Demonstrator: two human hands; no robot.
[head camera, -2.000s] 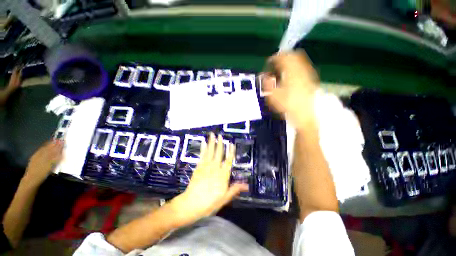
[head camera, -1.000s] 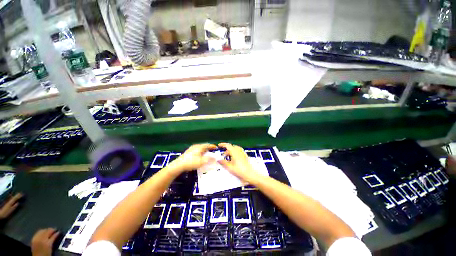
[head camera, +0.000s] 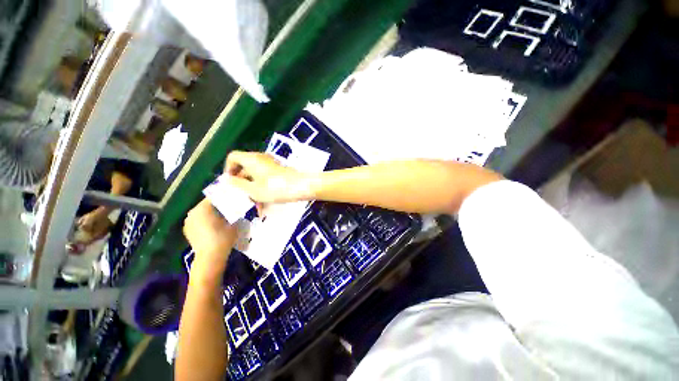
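A small white sheet piece (head camera: 229, 199) is held between my two hands over the tray. My left hand (head camera: 208, 229) grips its near edge, the fingertips partly hidden. My right hand (head camera: 264, 178) has its fingers bent on its other side. A larger white die-cut sheet (head camera: 281, 229) lies under my hands on the black tray (head camera: 357, 165). Black phone front housings (head camera: 292, 264) with white frames around dark windows stand in a row in the tray. The view is strongly tilted and slightly blurred.
A pile of used white sheets (head camera: 417, 111) lies beside the tray. Another black tray (head camera: 447, 48) is at the top right. A purple-rimmed nozzle (head camera: 155, 303) is at lower left. A translucent sheet (head camera: 234, 37) hangs near the green conveyor edge (head camera: 327, 52).
The camera view has tilted strongly. My hands were together at the die-cut sheet's upper edge; now they hold a small white piece above it.
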